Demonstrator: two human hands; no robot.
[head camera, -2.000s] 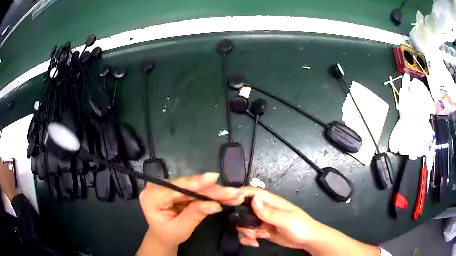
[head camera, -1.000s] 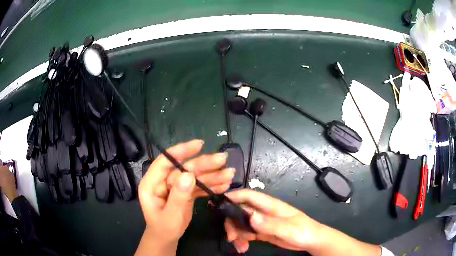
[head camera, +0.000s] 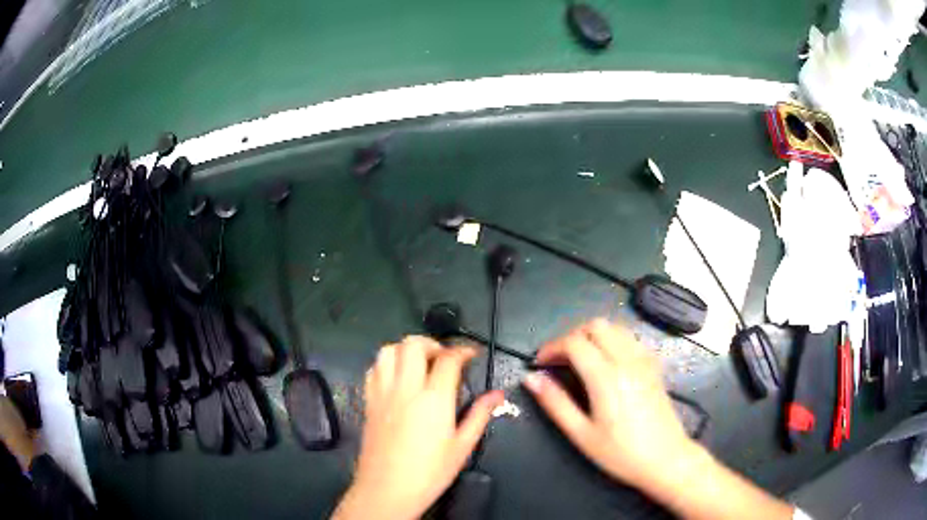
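Note:
My left hand (head camera: 412, 427) is over a black corded unit; its blurred head (head camera: 368, 158) points up and its body is hidden beneath my fingers. My right hand (head camera: 620, 406) has its fingers closed around the stem of another unit, whose round head (head camera: 442, 319) lies by my left fingertips; its body (head camera: 689, 413) shows partly beyond my right hand. A third unit's head (head camera: 501, 261) and stem stand between my hands, with its body (head camera: 471, 495) at the lower edge. Another unit's body (head camera: 669, 304) lies beyond my right hand.
A pile of units (head camera: 152, 345) lies left, beside a single unit (head camera: 310, 408). Right are an off-white sheet (head camera: 701, 239) with a unit across it, a tin (head camera: 788, 132), white cloth (head camera: 813, 254) and red-handled tools (head camera: 842, 396). A dark oblong piece (head camera: 590, 25) is on the belt.
The unit held in both hands is no longer raised. My hands have moved apart over units on the mat. One unit's head has shifted down towards my hands. The view has tilted, and the belt piece appears further left.

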